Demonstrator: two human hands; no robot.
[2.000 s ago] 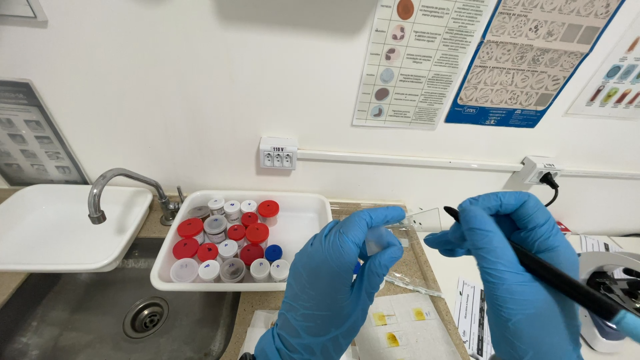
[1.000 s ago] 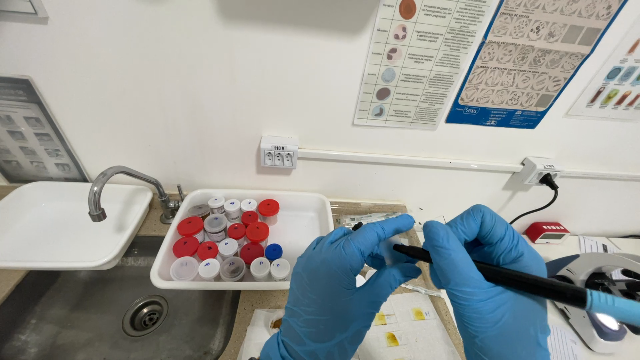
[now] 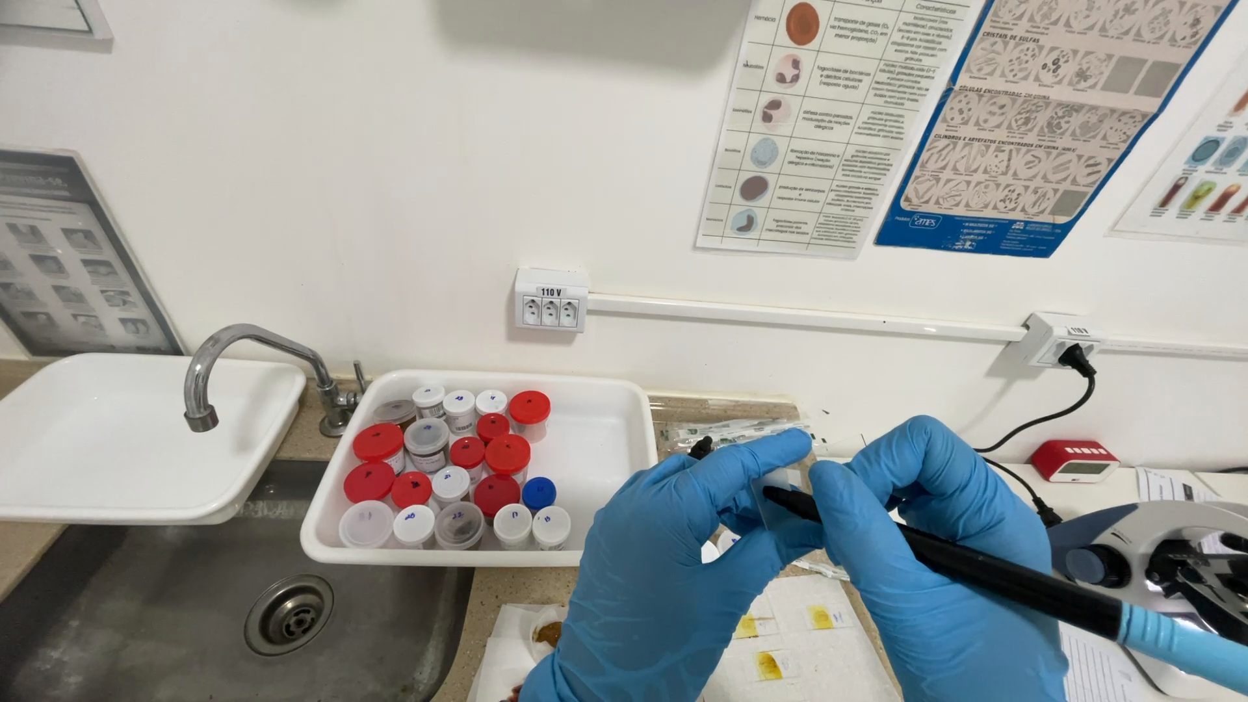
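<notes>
My left hand point(image 3: 682, 546), in a blue glove, pinches a clear glass microscope slide point(image 3: 780, 497) by its edges between thumb and fingers. A small black thing point(image 3: 700, 448), perhaps a pen cap, shows behind its index finger. My right hand point(image 3: 946, 546), gloved too, grips a black marker pen point(image 3: 1004, 575) with a light blue end, its tip at the slide's face. Below the hands, several slides with yellow smears point(image 3: 770, 666) lie on white paper point(image 3: 809, 634). An open cup with brown matter point(image 3: 548, 634) is partly hidden beside my left wrist.
A white tray point(image 3: 624, 468) of lidded specimen cups stands left of my hands, overhanging a steel sink point(image 3: 195, 604). A second white tray point(image 3: 127, 439) sits behind the sink near the faucet point(image 3: 258, 336). At right are a microscope point(image 3: 1150, 565), a red timer point(image 3: 1072, 460) and a black cable point(image 3: 1033, 419).
Two seconds ago the slide stood out above my left fingers with the pen tip apart from it. Now my hands are closer together, with the pen tip at the slide between the fingers.
</notes>
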